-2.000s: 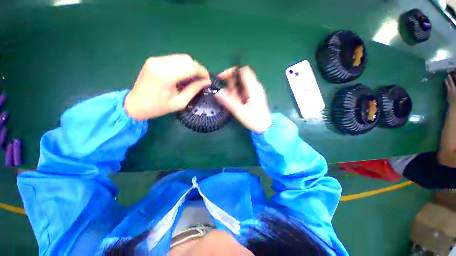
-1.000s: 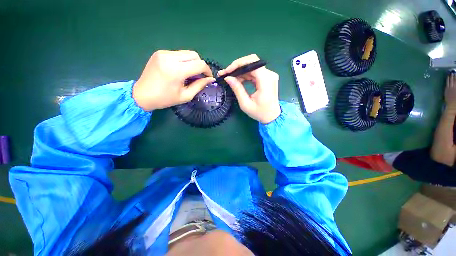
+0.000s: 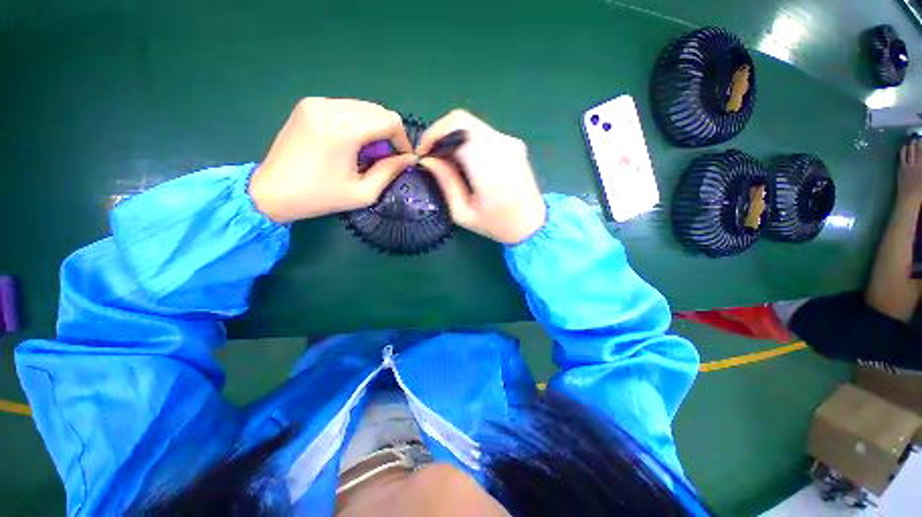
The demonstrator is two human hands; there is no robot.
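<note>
A round black finned housing (image 3: 404,217) sits on the green bench in front of me, its dark centre facing up. My left hand (image 3: 329,162) is over its upper left side, with a purple cell (image 3: 375,153) held in the curled fingers. The thumb and forefinger pinch at the housing's upper part. My right hand (image 3: 485,177) meets it from the right, fingertips almost touching the left ones, and holds a slim black pen-like tool (image 3: 445,144). The tool's tip and whatever is pinched are hidden or too small to tell.
A white phone (image 3: 621,160) lies right of my hands on the bench (image 3: 566,288). Further right stand several more finned housings (image 3: 705,88). A purple cell (image 3: 8,303) lies at the far left edge. Another person's arm (image 3: 896,237) is at the right, above a cardboard box (image 3: 862,436).
Since one second ago, my right hand has moved slightly left, and the black tool is turned so less of it shows. More of the purple cell shows in my left hand.
</note>
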